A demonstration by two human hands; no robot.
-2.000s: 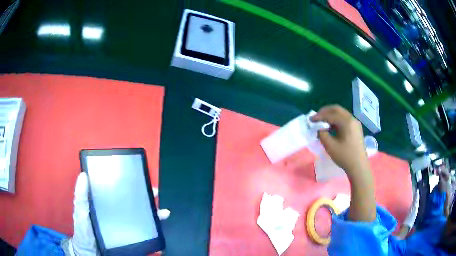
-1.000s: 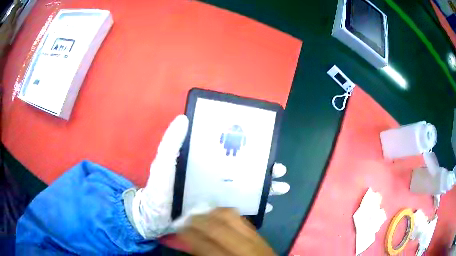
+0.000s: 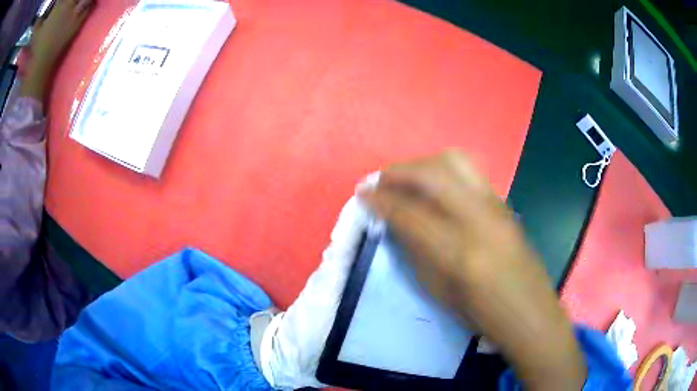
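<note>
The tablet (image 3: pixel 405 321) has a black bezel and a pale lit screen. It lies tilted in my left hand (image 3: pixel 309 313), which wears a white glove and grips it along its left edge. My bare right hand (image 3: pixel 451 229) is over the tablet's upper part, blurred, and hides its top edge and upper right. A bit of white wiping cloth (image 3: pixel 372 183) shows at my right fingertips, by the tablet's upper left corner.
A white retail box (image 3: pixel 130 84) lies upper left, beside another person's hand (image 3: pixel 57 34) and lilac sleeve. An open box with a tablet (image 3: pixel 646 72) is upper right. A small white gadget (image 3: pixel 596 136), dispenser bottle (image 3: pixel 672 244), crumpled wipe (image 3: pixel 623 336) and yellow tape roll (image 3: pixel 654 368) are at right.
My right hand has moved from the tablet's lower edge to its top. The tablet has shifted right and down in view and tilted. The other person's hand and sleeve now show at left.
</note>
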